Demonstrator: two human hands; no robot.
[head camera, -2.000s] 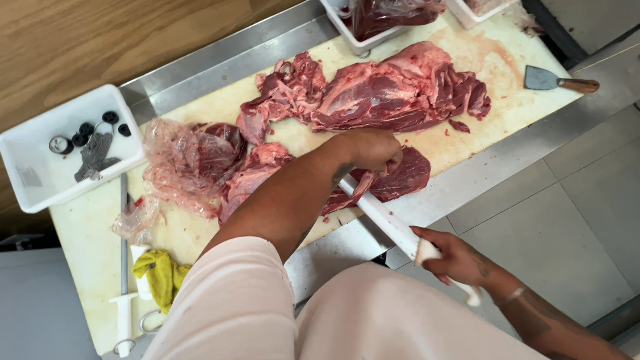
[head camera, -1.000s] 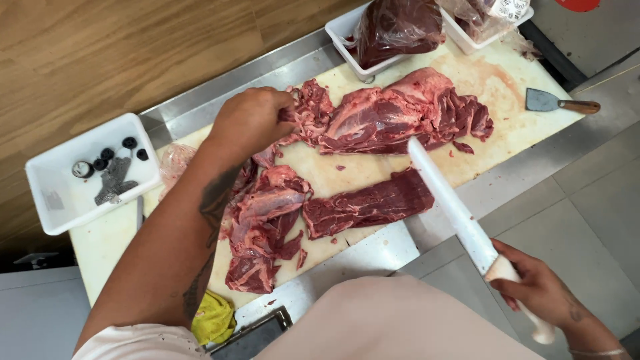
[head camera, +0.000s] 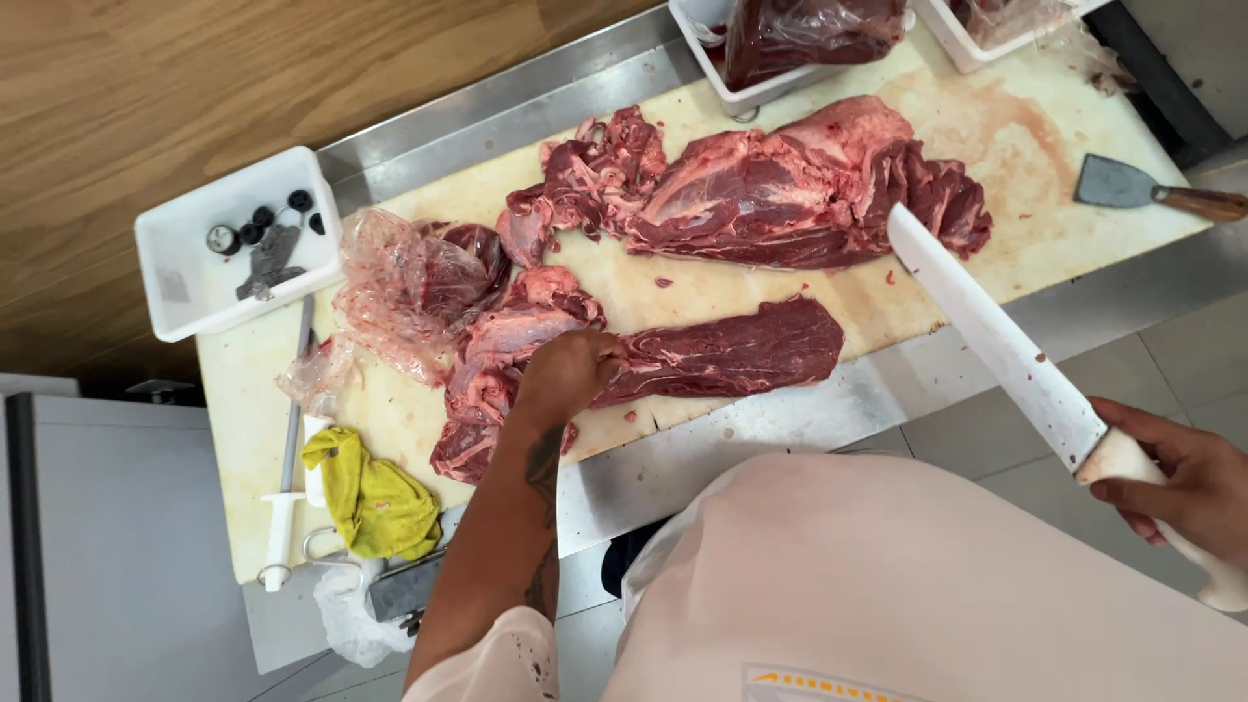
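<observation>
My left hand (head camera: 575, 370) pinches the left end of a long trimmed piece of red meat (head camera: 741, 351) lying near the front edge of the white cutting board (head camera: 673, 292). Held in my right hand (head camera: 1185, 478) is a butcher's knife with a white handle; its wide blade (head camera: 999, 346) points up and left, its tip by the right part of a large cut of meat (head camera: 780, 200). A fatty chunk of meat (head camera: 487, 361) lies just left of my left hand. Beside that sits meat in clear plastic (head camera: 419, 283).
White trays with bagged meat (head camera: 814, 39) stand along the back. At right lies a scraper (head camera: 1116, 182) with a wooden handle. On the left are a white tray (head camera: 185, 302) with small black parts, a sharpening steel (head camera: 292, 419) and a yellow cloth (head camera: 375, 497).
My left hand has moved from the trimmings at the back to the end of the long piece near the front edge. The knife remains in my right hand.
</observation>
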